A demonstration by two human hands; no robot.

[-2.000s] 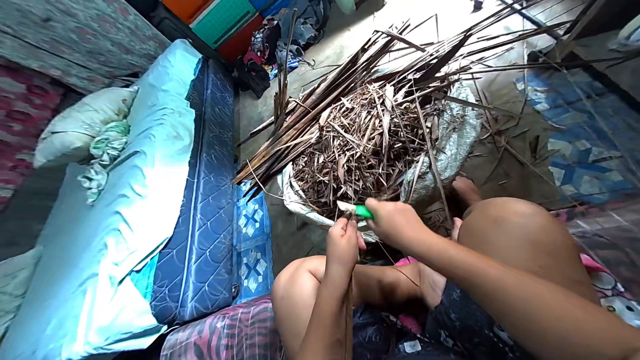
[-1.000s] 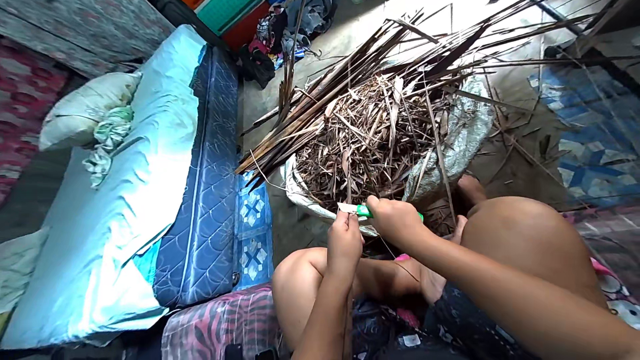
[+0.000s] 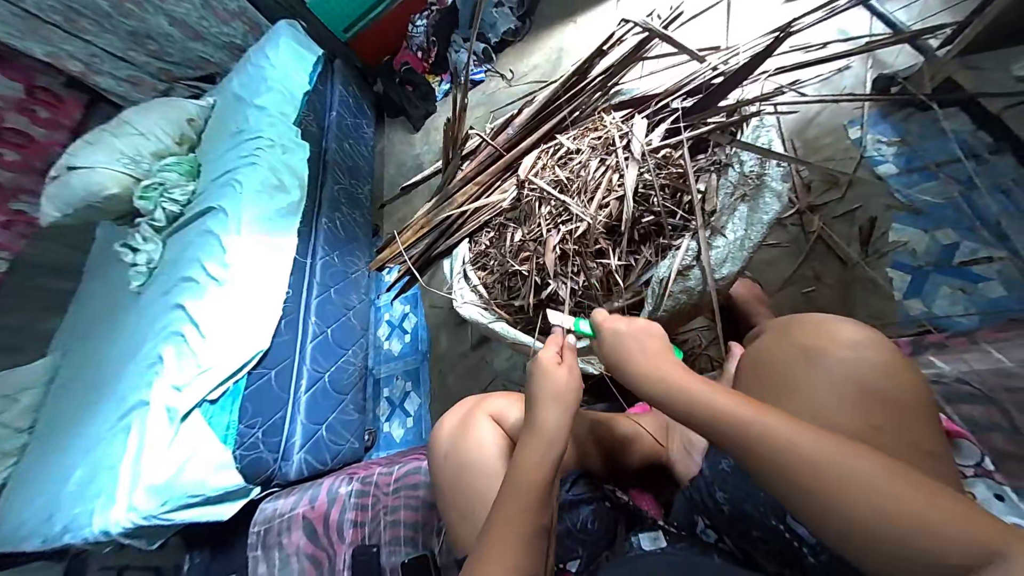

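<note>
My right hand (image 3: 636, 348) is closed around a green-handled knife (image 3: 582, 326), probably a utility knife, whose pale blade points left. Just below the blade, my left hand (image 3: 554, 376) pinches a thin dry leaf strip (image 3: 567, 300) between thumb and fingers. Blade and strip meet at the left fingertips, though whether they touch cannot be told. Beyond both hands lies a white woven sack (image 3: 752, 208), its mouth spread wide, heaped with dry brown leaf scraps (image 3: 592, 208). Long dried leaf strips (image 3: 512, 152) lie in a bundle along the sack's far left side.
A blue mattress (image 3: 300, 376) with a light blue sheet (image 3: 200, 320) stands at the left, a pillow (image 3: 128, 160) on it. A clothes pile (image 3: 456, 48) lies at the back. Blue patterned floor covering (image 3: 944, 272) is at the right. Two dark objects lie at the bottom edge.
Both hands stay close together over the near edge of the sack. The knife's blade shows more plainly than two seconds ago.
</note>
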